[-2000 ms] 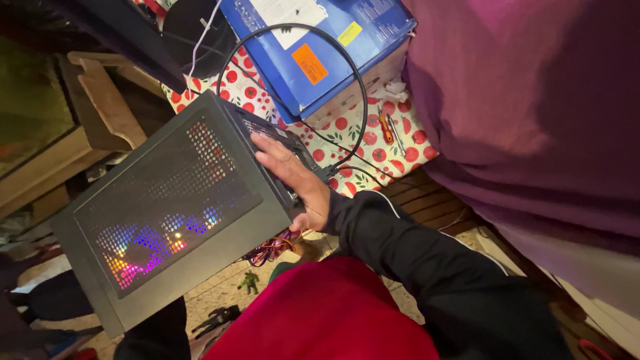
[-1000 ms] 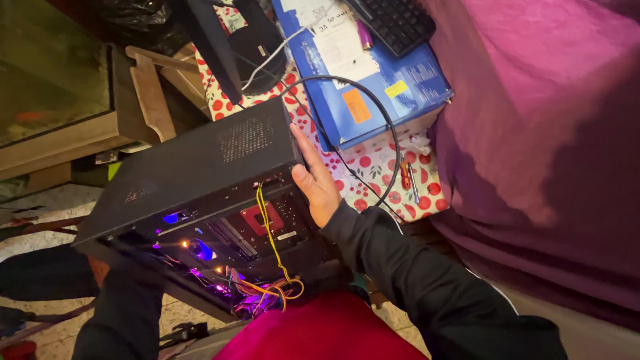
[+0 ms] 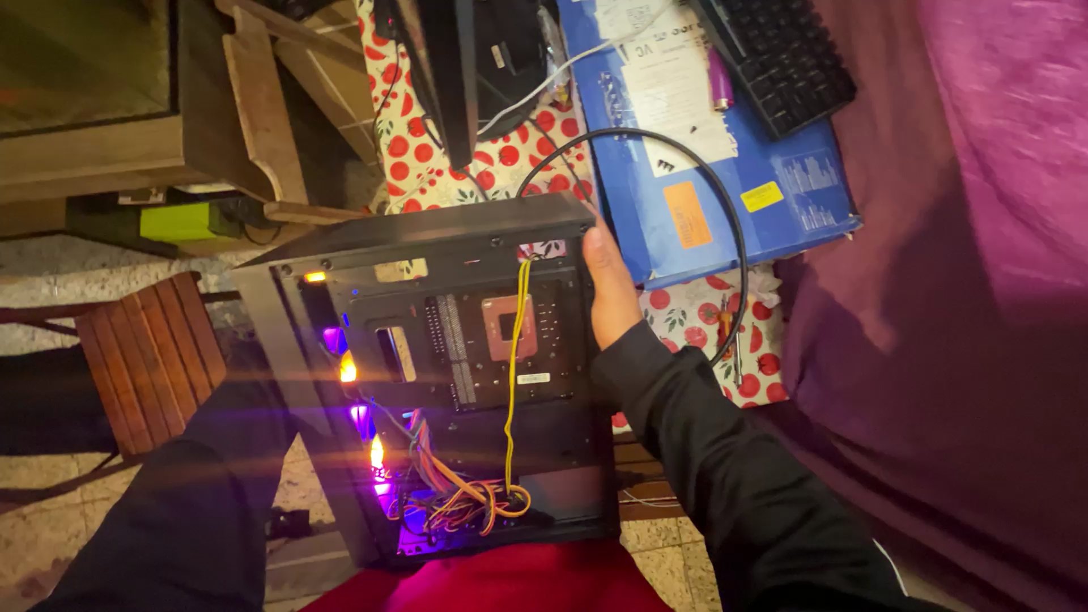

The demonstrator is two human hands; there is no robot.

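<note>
A black desktop computer case [image 3: 561, 442] stands tilted before me, its open side facing up toward the camera. Inside are the back of the motherboard with a reddish backplate [image 3: 497, 340], a yellow cable [image 3: 513, 391] running down, and a tangle of power cables [image 3: 467, 501]. Purple and orange lights [image 3: 361, 416] glow along its left side. My right hand [image 3: 614, 289] grips the case's upper right edge, thumb showing and the other fingers hidden behind it. My left hand is out of sight; a dark-clothed limb lies at the lower left.
Behind the case, a blue cardboard box [image 3: 633, 229] bears papers, a purple lighter-like object [image 3: 720, 81] and a black keyboard [image 3: 778, 59]. A black cable [image 3: 738, 221] loops over it. A screwdriver [image 3: 725, 327] lies on the tomato-print cloth [image 3: 680, 310]. A slatted wooden stool [image 3: 149, 361] stands left.
The case has turned from its lit mesh panel to its open side with the cables. My right hand has gone from lying flat on it to gripping its edge.
</note>
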